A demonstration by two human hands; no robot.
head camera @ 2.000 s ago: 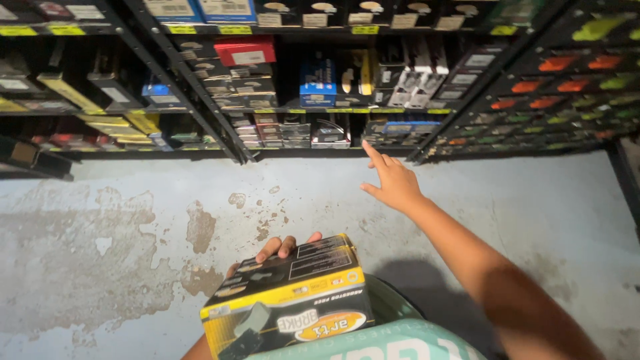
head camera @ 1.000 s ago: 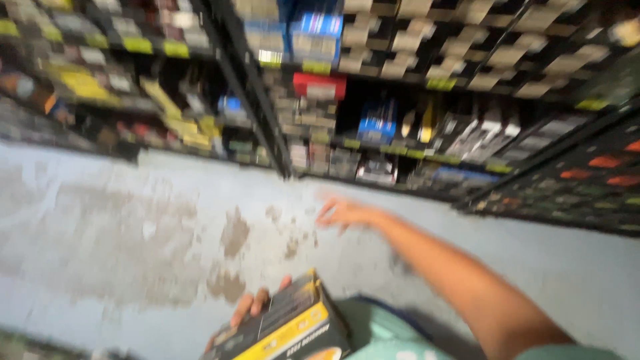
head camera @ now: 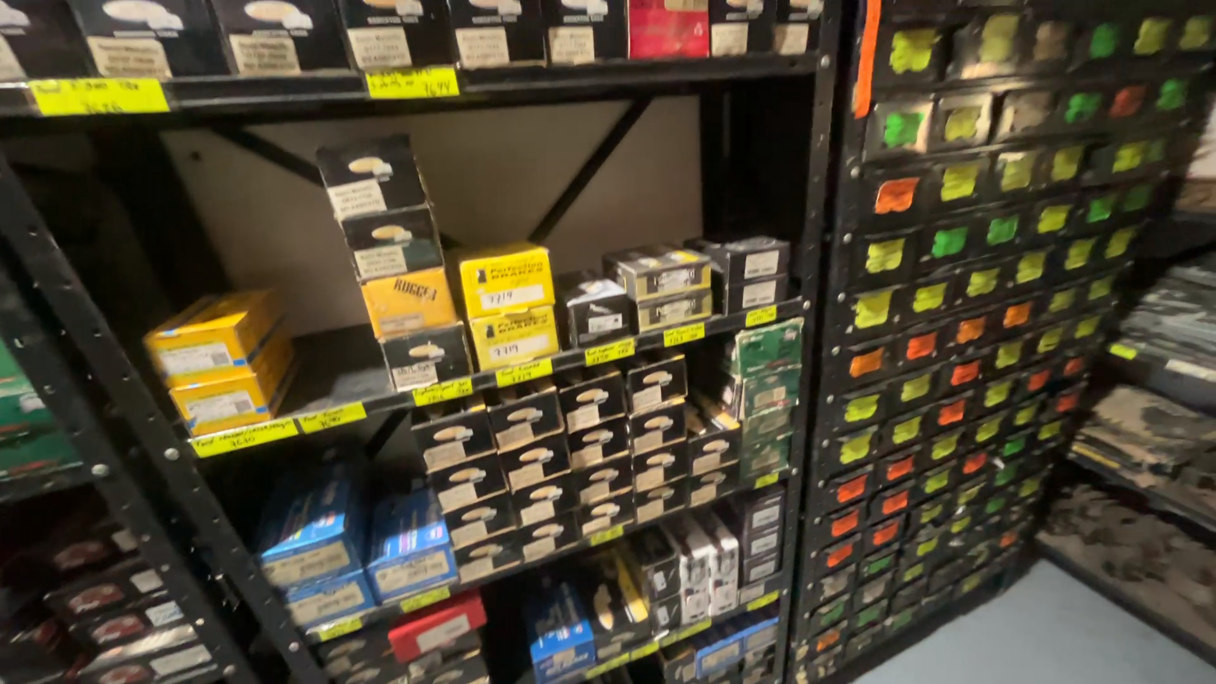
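Note:
Neither of my hands shows in the view of now, and the black and yellow brake box is also out of sight. The head view faces a black metal shelf rack (head camera: 608, 359) stacked with boxes. Yellow brake boxes (head camera: 513, 340) stand near the middle of a shelf, beside a column of black boxes (head camera: 375, 176) with an orange box (head camera: 408, 302) in it. Two orange-yellow boxes (head camera: 220, 399) are stacked at the left. Below are blue boxes (head camera: 408, 546), rows of black boxes (head camera: 532, 456) and green boxes (head camera: 771, 394).
At the right stands a tall rack of small drawers (head camera: 931, 380) with coloured tags. Beyond it are more shelves (head camera: 1140, 513) with stacked items. The pale floor (head camera: 1007, 627) shows at the lower right. A red box (head camera: 437, 627) lies on a lower shelf.
The view has swung up from the floor to the shelves. Both hands and the brake box, seen in the earlier frames, have left the view.

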